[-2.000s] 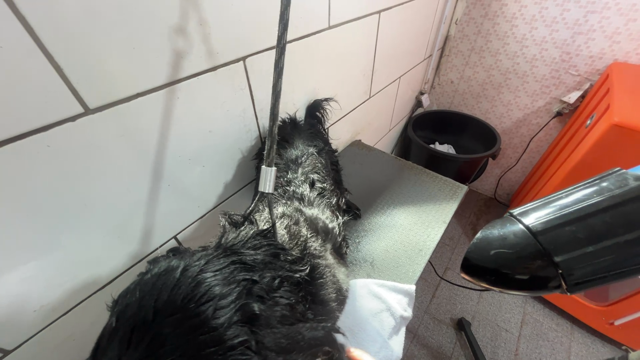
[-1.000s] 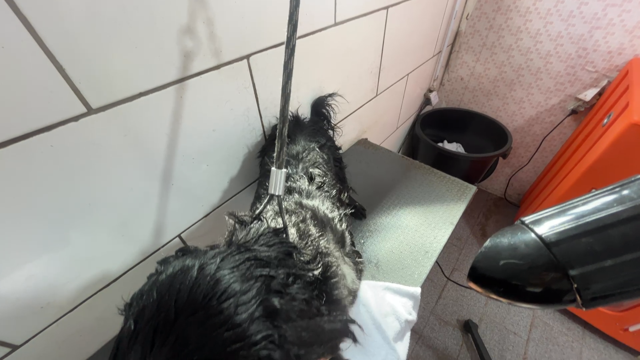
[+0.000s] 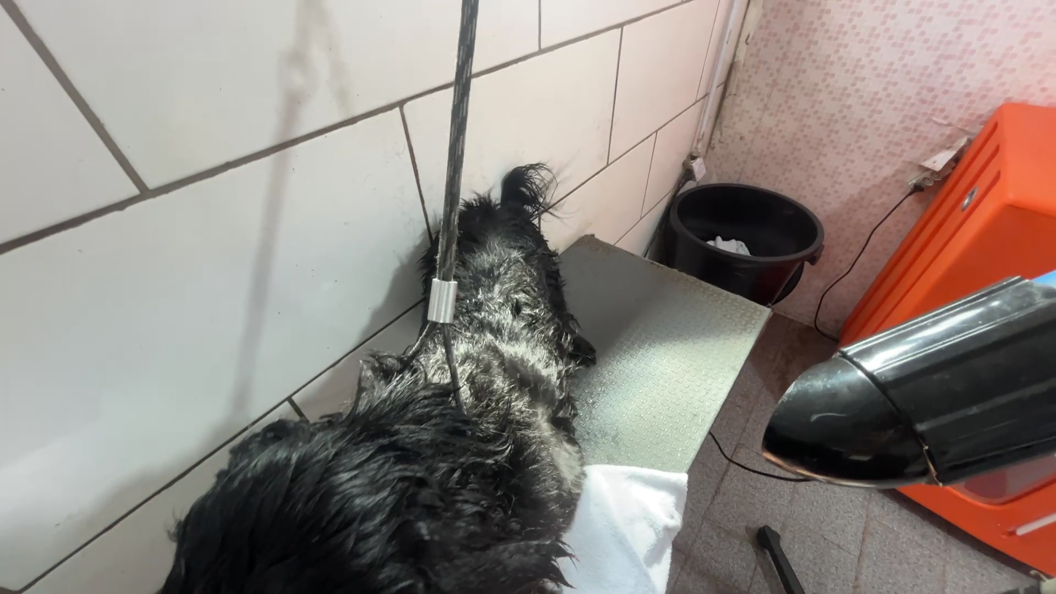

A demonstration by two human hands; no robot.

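Neither my left hand nor my right hand shows. A black dog with wet-looking fur and a greyish back (image 3: 511, 355) stands along the tiled wall on a textured grey grooming table (image 3: 668, 355). Its head is nearest me, its tail at the far end. A dark cord loop (image 3: 456, 157) with a metal crimp sleeve (image 3: 442, 301) hangs down to its neck. At the right, the glossy black nozzle of a dryer (image 3: 891, 412) points toward the dog without touching it. A white towel (image 3: 631, 520) lies at the near edge of the table, beside the dog.
Beyond the table stands a black bucket (image 3: 747, 231) with white material inside. An orange plastic cabinet or bin (image 3: 949, 223) is at the right, behind the dryer. A black cable (image 3: 858, 247) runs down the patterned wall, and a black bar (image 3: 780, 561) is low over the tiled floor.
The dog's head has shifted a little. A small, skin-toned patch at the towel's lower edge two seconds ago no longer shows.
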